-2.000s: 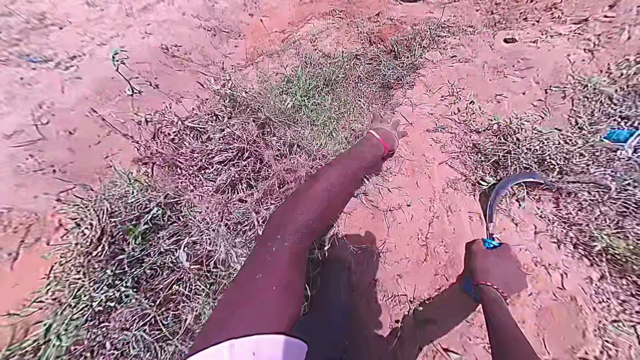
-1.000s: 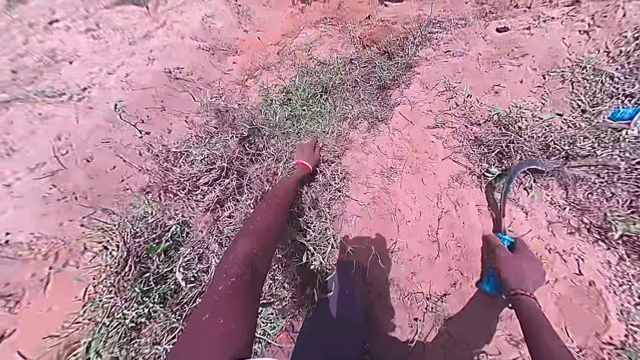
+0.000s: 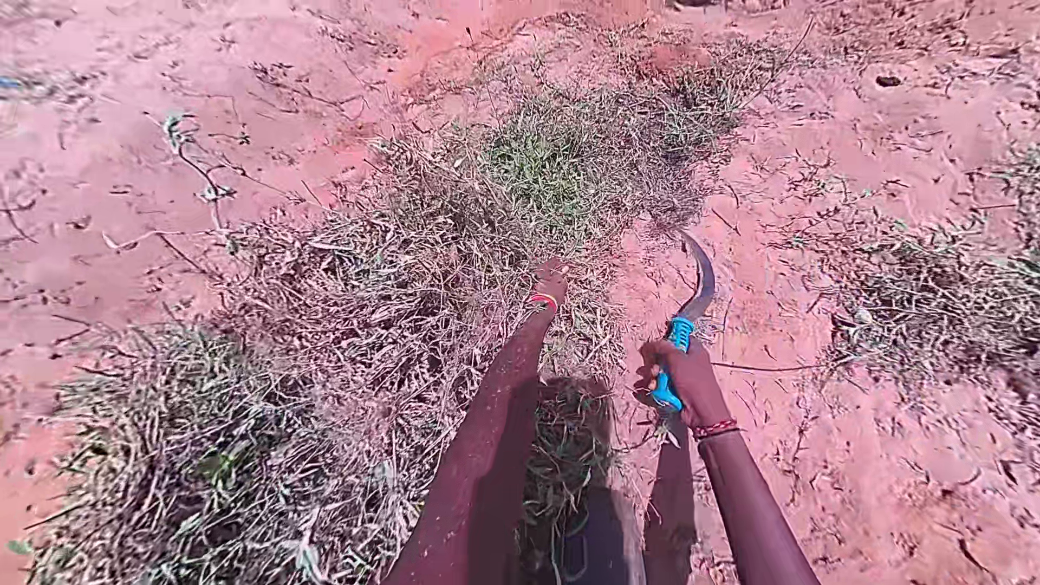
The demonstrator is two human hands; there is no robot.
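Around the blue plastic handle of a sickle point(image 3: 704, 280), my right hand point(image 3: 686, 375) is closed; the curved metal blade points forward and bends left at its tip, over bare reddish soil. My left hand point(image 3: 551, 280) is at the right edge of a heap of dry cut grass point(image 3: 382, 325), its fingers down among the stems. Whether those fingers grip any stems cannot be made out. Just beyond my left hand grows a patch of greener grass point(image 3: 540, 166).
Another clump of dry grass point(image 3: 934, 301) lies at the right. A thin leafy weed point(image 3: 199, 166) stands at the upper left. A small dark lump point(image 3: 889, 81) sits on the soil at the upper right. My shadow falls across the near ground.
My right hand has brought the sickle left, from beside the right-hand grass clump to near my left hand. My left hand has come back nearer from the far grass where it was two seconds ago.
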